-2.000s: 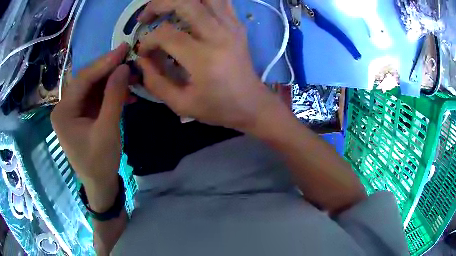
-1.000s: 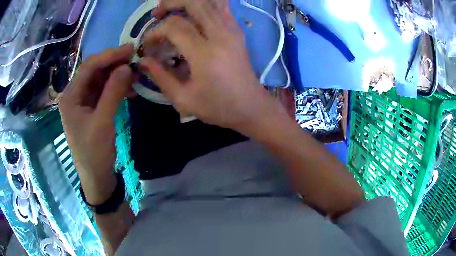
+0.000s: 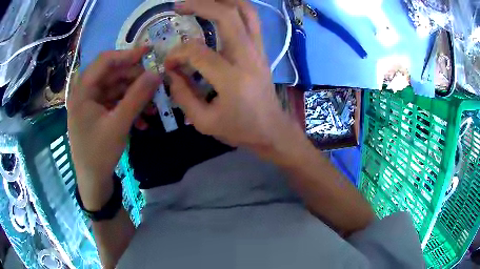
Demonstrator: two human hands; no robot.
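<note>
A white round lamp housing [image 3: 126, 34] lies on the blue mat with its hub open, showing a pale board [image 3: 162, 31]. Its pale neck strip [image 3: 169, 118] points down toward my lap. My left hand [image 3: 108, 94] is at the hub's left edge, thumb and index fingertips around small parts there. My right hand [image 3: 226, 79] is over the housing's right side, its thumb and index fingertips close together by the hub. Both hands are slightly blurred. Whether fine wires or a tiny part are between the fingertips cannot be made out.
Blue-handled pliers [image 3: 337, 32] lie on the mat [image 3: 363, 68] at right. A white cord [image 3: 289, 31] curves beside the housing. An open brown box [image 3: 331, 118] of silver-grey pieces sits below the bench edge. Green crate [image 3: 405, 152] at right, teal crate [image 3: 39, 157] with white rings at left.
My hands have moved slightly apart and down, uncovering the hub, its board and the neck strip. The small dark thing seen earlier near my left fingertips no longer shows there.
</note>
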